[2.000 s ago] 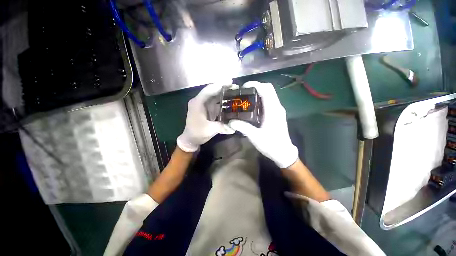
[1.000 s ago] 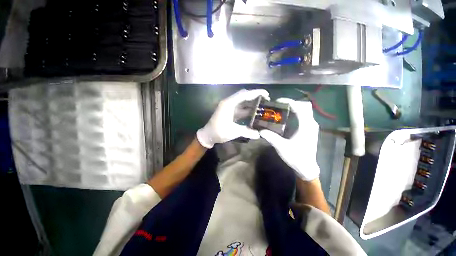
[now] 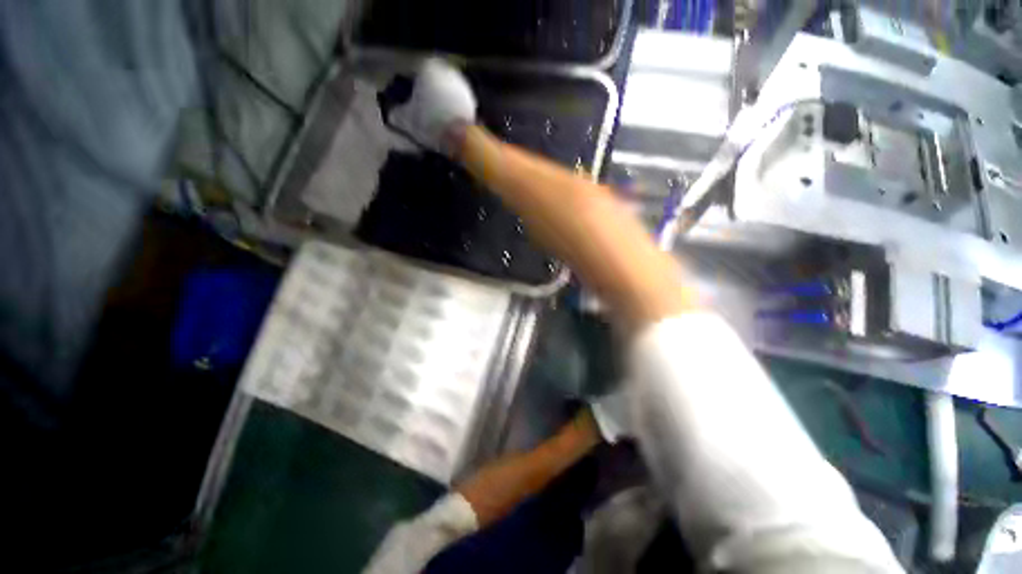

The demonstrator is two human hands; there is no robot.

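Note:
My right hand [image 3: 439, 103], in a white glove, is blurred at the upper left part of the metal tray [image 3: 611, 112] of black parts [image 3: 431, 213]. A dark part [image 3: 397, 94] shows at its fingers; whether it is gripped or only touched cannot be told. My right arm crosses the view from the lower right. My left hand [image 3: 611, 416] is low in the middle, mostly hidden behind my right sleeve; only a bit of white glove shows. Its fingers, and anything in them, are hidden. The part with the orange inside is not visible.
The blister tray [image 3: 375, 348] lies below the parts tray. Another dark-filled tray [image 3: 493, 58] is above it. The silver-white machine [image 3: 784, 179] with blue hoses stands at the right. A white tube [image 3: 944, 477] and red-handled pliers [image 3: 854, 415] lie below it.
The view has swung left. My right hand has left the part with the orange inside and reached across to the black parts tray. My left hand is now mostly covered by the right sleeve.

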